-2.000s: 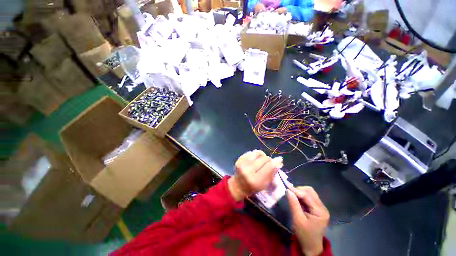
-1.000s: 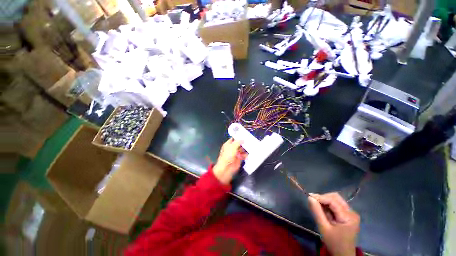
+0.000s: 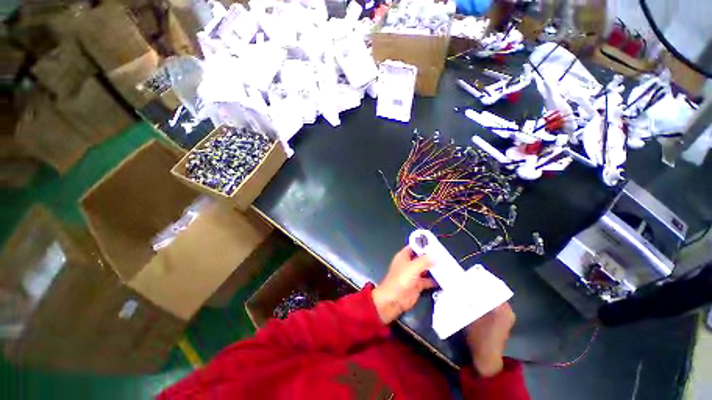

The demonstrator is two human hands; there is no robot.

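Observation:
A white plastic housing [image 3: 468,300] is held over the bench's front edge, its narrow arm pointing up and left and its wide flat end toward my right hand. My left hand [image 3: 404,286] grips it by the narrow arm. My right hand [image 3: 492,336] is behind the wide end, partly hidden by it and blurred; I cannot tell whether it grips the housing or a wire. A fanned heap of thin orange and dark wire leads [image 3: 441,187] lies on the black bench beyond the housing.
A housing pile [image 3: 289,62] and a carton of small metallic parts [image 3: 230,160] are at left. White-and-red subassemblies [image 3: 554,125] lie at far right. A silver metal box [image 3: 617,250] and black electric screwdriver [image 3: 656,291] are at right. An open cardboard box [image 3: 187,250] stands on the floor.
My right hand held a thin wire lead apart from the housing a second ago; now it is at the housing's wide end. My left hand still holds the housing. The camera view has shifted.

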